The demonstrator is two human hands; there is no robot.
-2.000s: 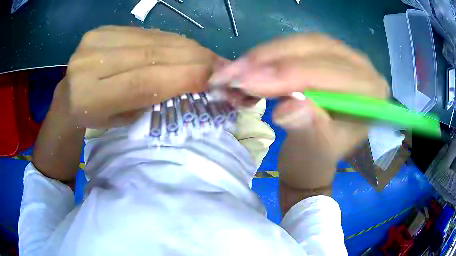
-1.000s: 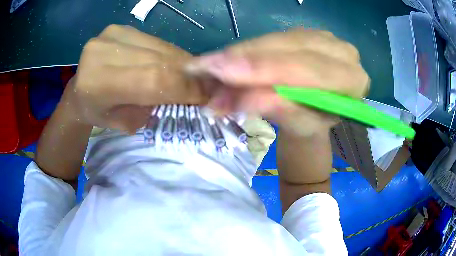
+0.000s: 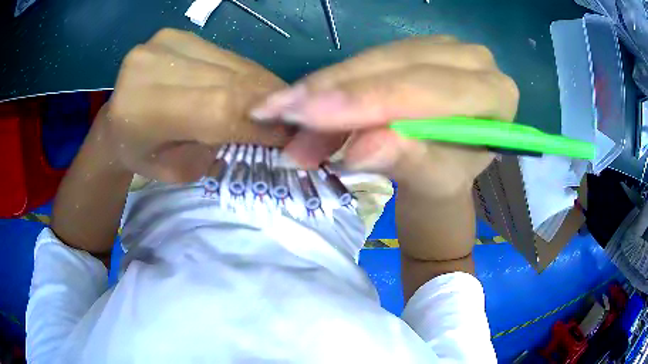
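Observation:
My left hand (image 3: 192, 106) is closed around a row of tagged metal tubes (image 3: 259, 174). Several tube ends show as small round blue-purple rings below its fingers, pointing toward my lap. My right hand (image 3: 405, 106) holds a slim green hand tool (image 3: 497, 135), which sticks out to the right. The right fingertips meet the left fingers above the tubes and are slightly blurred. The tool's working tip is hidden behind the fingers.
A loose tagged tube (image 3: 259, 18) and a bare stem (image 3: 330, 25) lie on the dark green bench (image 3: 64, 57). A clear plastic box (image 3: 574, 89) is at right. Below it stands a brown carton (image 3: 511, 206) with a white liner. A red stool or bin is at left.
The green tool has swung from slanting down to nearly level, and my right hand has shifted a little left. The tubes have fanned slightly apart at their right side; my left hand still holds them.

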